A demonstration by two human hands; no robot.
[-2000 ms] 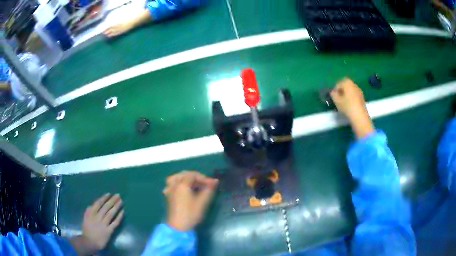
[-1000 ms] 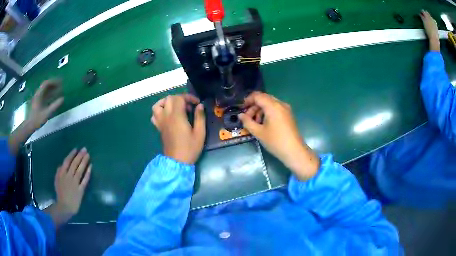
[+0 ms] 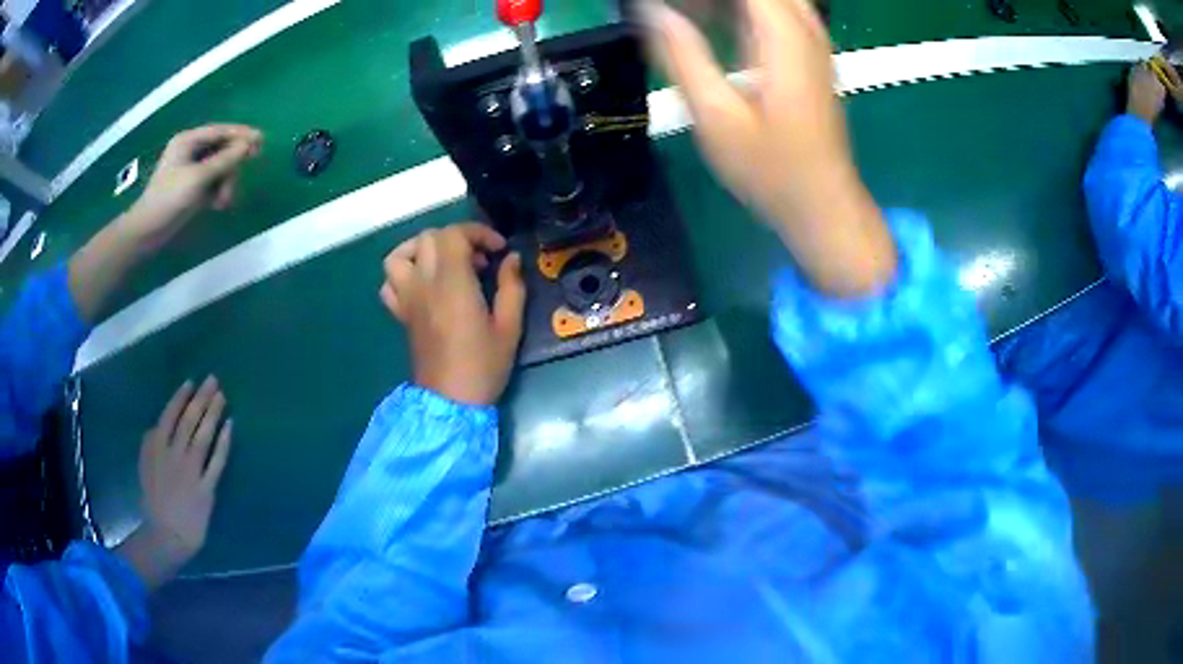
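Note:
The black press fixture [image 3: 649, 260] stands in front of me. Its red toggle handle [image 3: 519, 11] is upright, cut by the top edge, and the dark press head [image 3: 571, 227] is raised. A round black part [image 3: 593, 284] sits between the two orange-brown nest pieces [image 3: 599, 315]. My left hand [image 3: 450, 305] rests at the fixture's left edge with fingers curled; I cannot tell if it holds a small piece. My right hand [image 3: 778, 143] is blurred, above and right of the fixture, thumb apart from the fingers; its fingertips reach the top edge, and what they hold is unclear.
Another person's hands are at the left, one over the belt [image 3: 195, 182], one flat on the green surface [image 3: 186, 461]. A black ring [image 3: 314, 152] and small pale pieces [image 3: 126, 177] lie on the belt. Another worker's hand [image 3: 1144, 94] is at far right.
My right hand has left the round part in the nest and moved up and right. My left hand has stayed beside the fixture. The neighbour's upper hand has moved right over the belt.

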